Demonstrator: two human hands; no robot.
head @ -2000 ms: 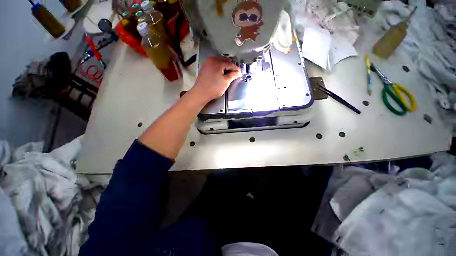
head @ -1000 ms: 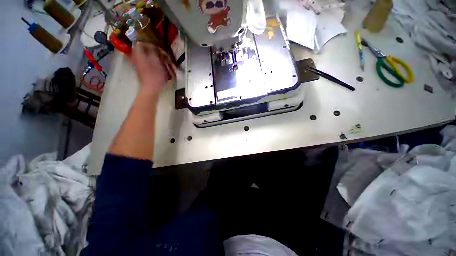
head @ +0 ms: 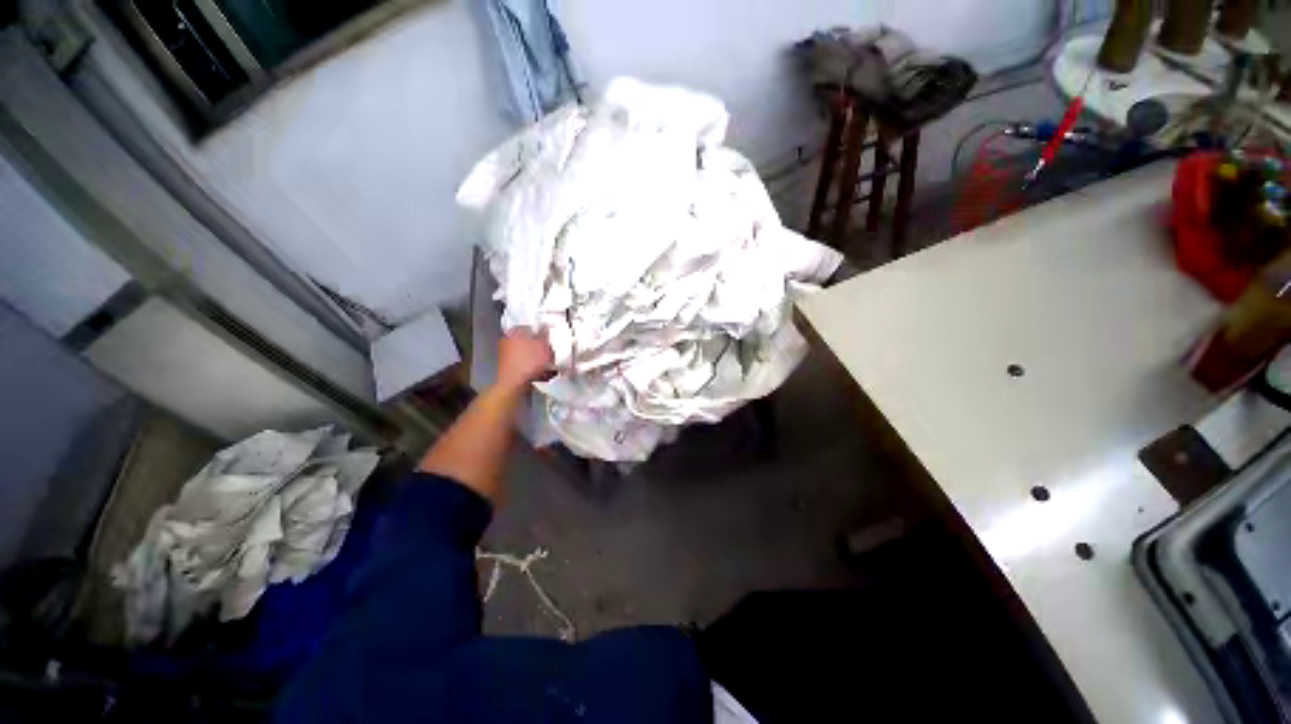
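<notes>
A large heap of white garments (head: 651, 241) stands on a low stand left of the table, its top glared out. My left hand (head: 524, 359) reaches to the near left side of the heap and touches the cloth. Its fingers are partly hidden in the folds, so whether they grip cannot be told. My right hand is not in view.
The pale machine table (head: 963, 340) is at the right, with the machine bed's edge (head: 1232, 566) at its near side. A wooden stool (head: 871, 156) bears dark cloth. Another white garment bundle (head: 255, 523) lies lower left. White strings (head: 521, 573) lie on the floor.
The view has swung left from the machine to the garment heap. My left hand has moved away from the bottles beside the machine head and is now at the heap.
</notes>
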